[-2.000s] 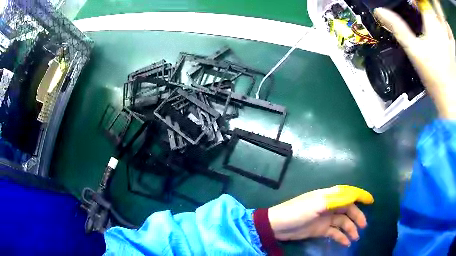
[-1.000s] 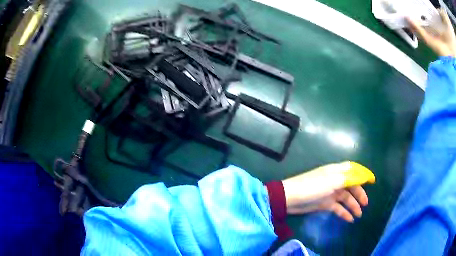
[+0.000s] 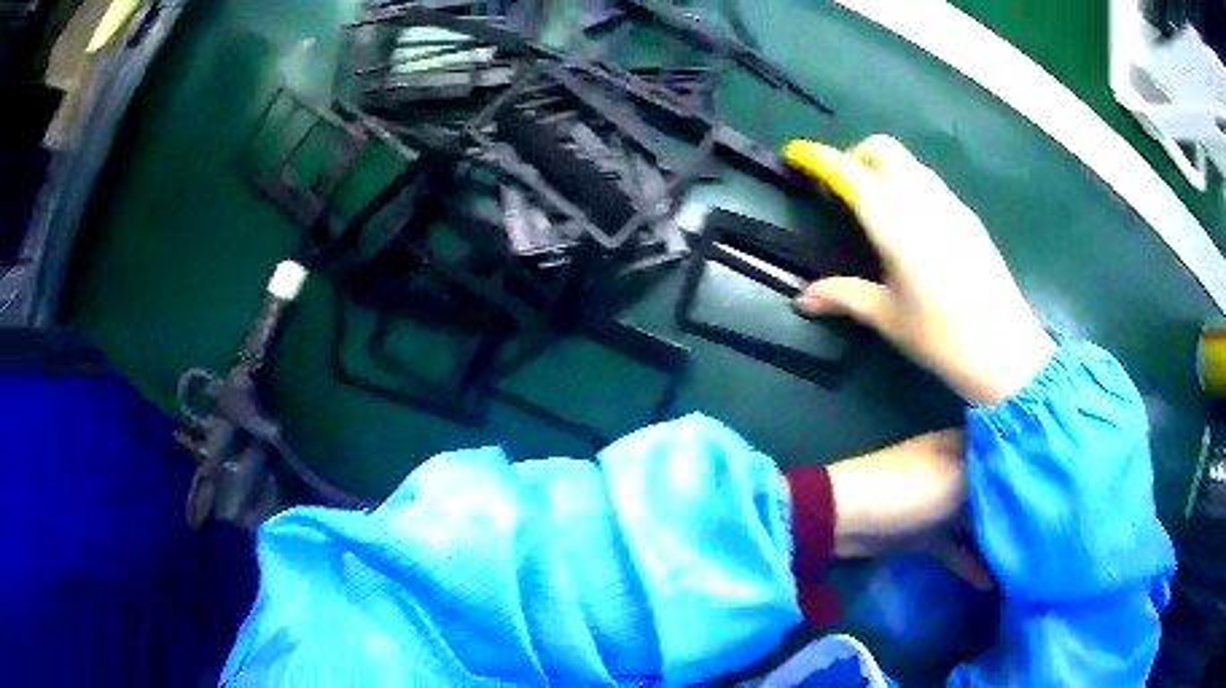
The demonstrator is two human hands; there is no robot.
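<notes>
Thin black open frames [image 3: 753, 352] lie in a tangled pile on the dark green mat. My right hand [image 3: 928, 255], with a yellow cot on a finger, is over the right end of the pile. Its thumb and yellow-tipped finger are apart, with dark frame parts between them; whether it grips one is unclear. My left hand [image 3: 904, 495] is low at the right, past a dark red cuff. My right sleeve covers most of it, so its fingers and any hold are hidden.
A black tool with a pale tip [image 3: 256, 336] lies at the left of the mat. A white rail [image 3: 1062, 121] curves along the far edge. A white plastic holder [image 3: 1167, 88] is beyond it. A yellow object [image 3: 1214, 360] is cut off at the right edge.
My right hand has come back from the white holder to the frames, and its sleeve now covers much of my left hand. The view has shifted.
</notes>
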